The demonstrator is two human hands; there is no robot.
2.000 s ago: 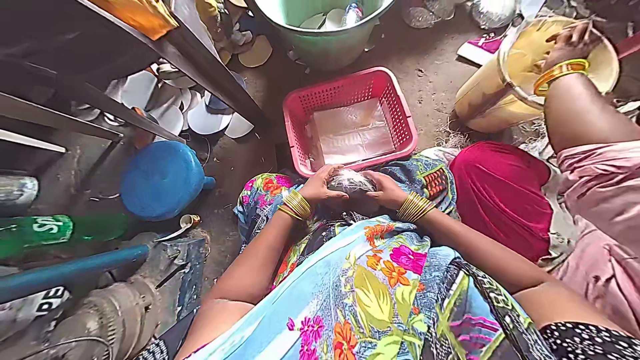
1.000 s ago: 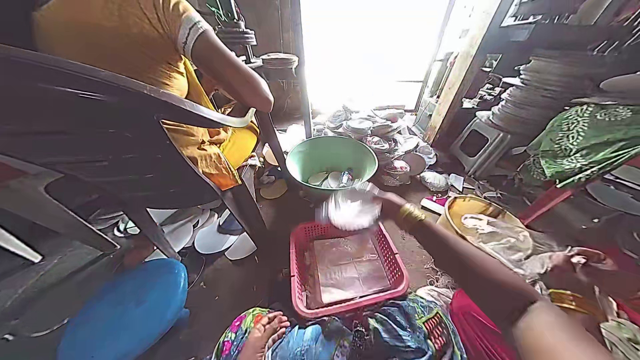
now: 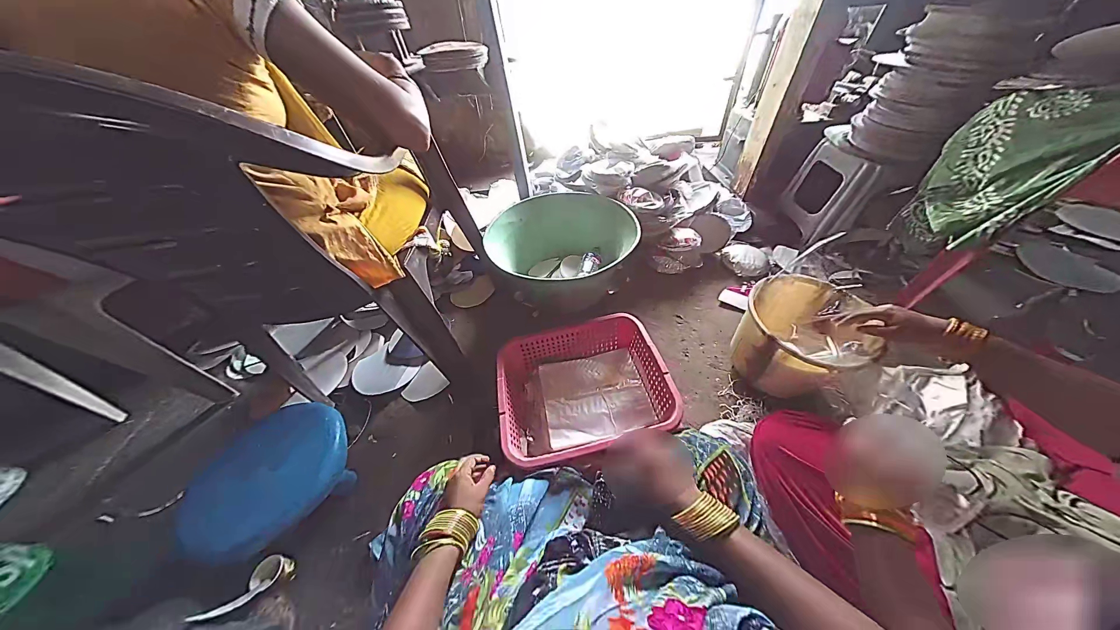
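My left hand, with gold bangles at the wrist, rests on the floral cloth over my left knee, its fingers loosely curled and no object visible in it. My right hand is over my lap near the close edge of a red plastic basket. That hand is blurred, so its fingers and anything in them cannot be made out. Inside the basket lies a flat package in clear plastic. Beyond the basket stands a green plastic tub with a few small pale discs and a shiny item at its bottom.
At right a co-worker reaches one hand into a yellow bucket. A person in yellow sits on a dark plastic chair at left. A blue stool stands left of me. Shiny wrapped bundles are heaped by the bright doorway.
My hands held a shiny wrapped bundle over my lap; then my right hand carried it above the basket towards the tub. Now that hand is back at my lap. The view has tilted up.
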